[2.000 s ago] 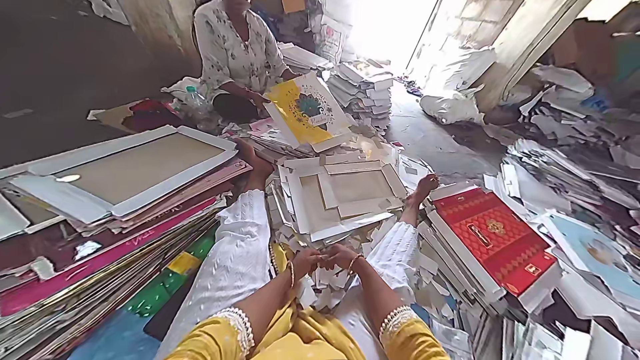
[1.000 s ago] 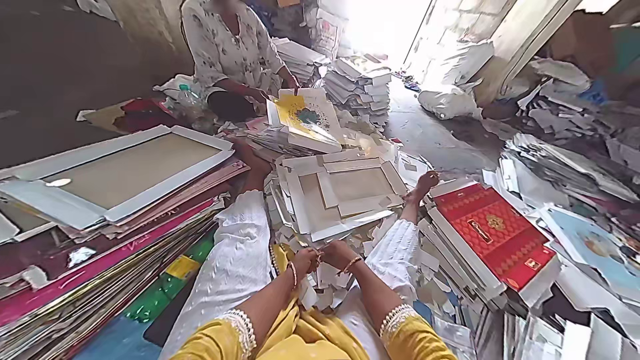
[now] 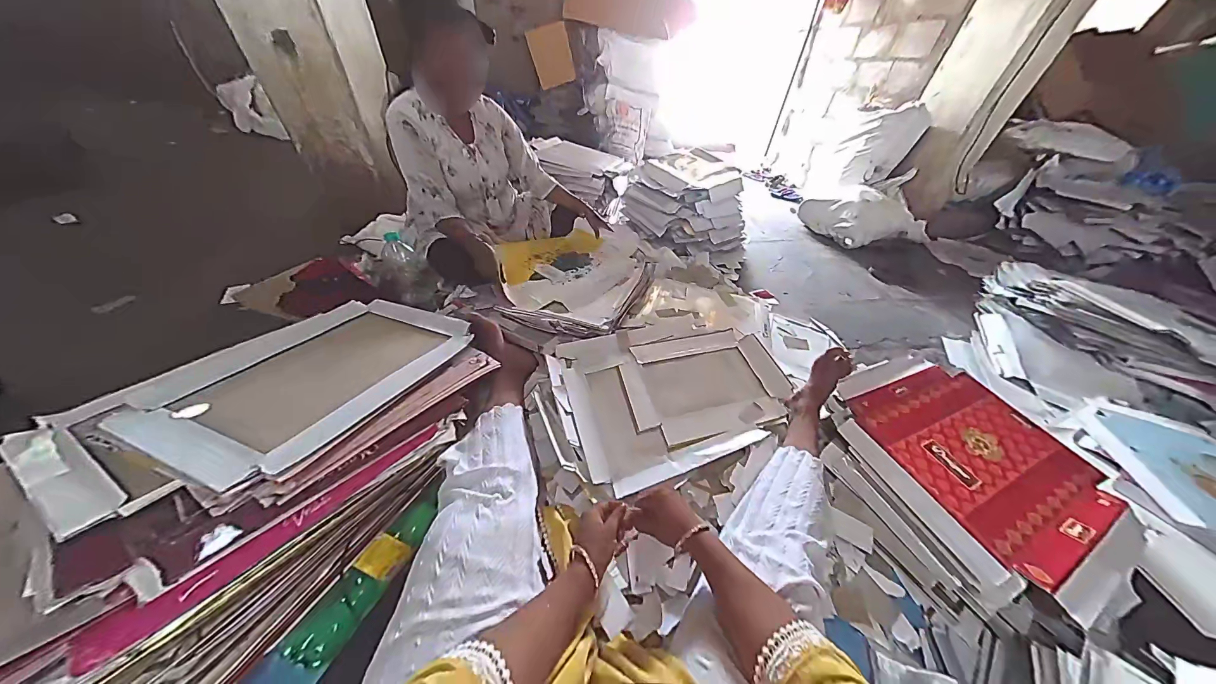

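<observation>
My left hand [image 3: 604,535] and my right hand [image 3: 663,518] meet above my lap, fingertips together. Whether something small is pinched between them cannot be made out. Just beyond them lies a stack of flattened cardboard box pieces [image 3: 617,475] with grey-brown panels and pale edges. Torn paper scraps [image 3: 651,570] lie beneath and around my hands, between my outstretched legs.
At left rises a tall stack of flattened cardboard [image 3: 351,380] beside a green plastic bottle [image 3: 332,617]. A red printed box panel [image 3: 988,465] tops the right stack. Ahead, a co-worker [image 3: 465,161] sits by a yellow-and-white printed sheet [image 3: 551,261]. White sacks [image 3: 860,214] stand near the doorway.
The co-worker's yellow-and-white printed piece, held up tilted two seconds ago, now lies lower on a stack. My hands stay together in nearly the same place.
</observation>
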